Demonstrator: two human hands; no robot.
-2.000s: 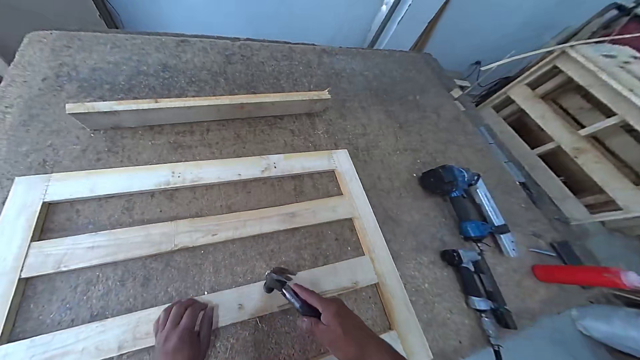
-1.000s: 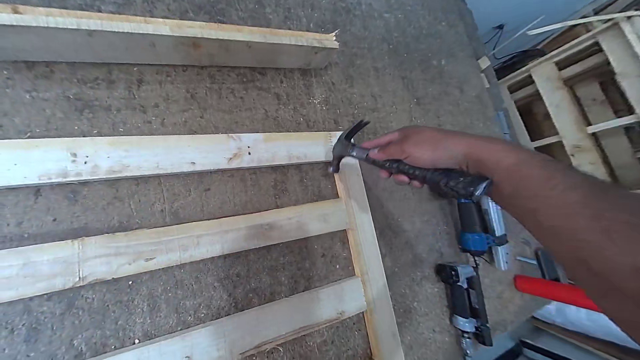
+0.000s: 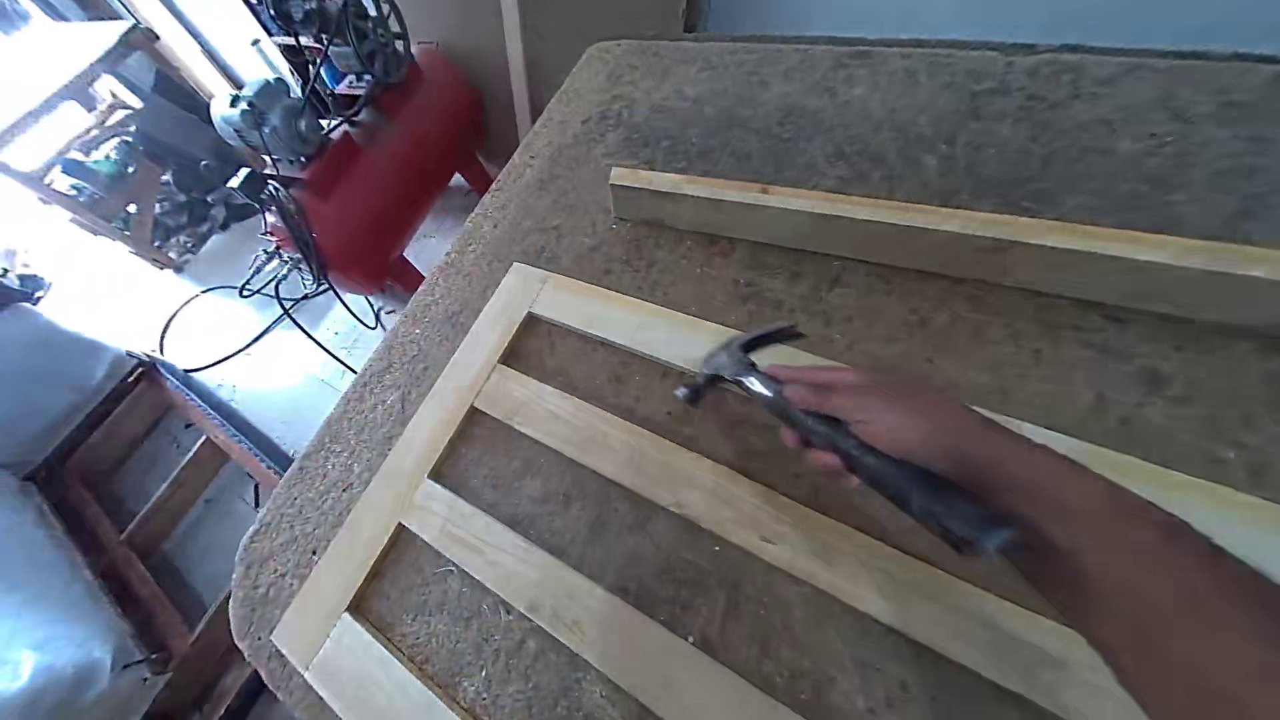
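Note:
My right hand [image 3: 865,410] grips a claw hammer [image 3: 800,410] by its dark handle, close behind the head. The hammer is held above the slatted wooden frame [image 3: 430,430], its head over the top rail and the gap below it. The frame lies flat, with several pale slats joining its left side piece. Beyond it a separate wooden board [image 3: 900,240] stands on its long edge. My left hand is out of view.
The worktable [image 3: 540,190] has a rounded, worn edge. On the floor at the upper left stand a red air compressor [image 3: 390,170] and coiled black hoses [image 3: 280,300]. A wooden framework [image 3: 170,490] is beside the table at the lower left.
The view has swung to the left. The hammer in my right hand has moved from the frame's right corner toward its left part. My left hand, on a slat two seconds ago, has left the view.

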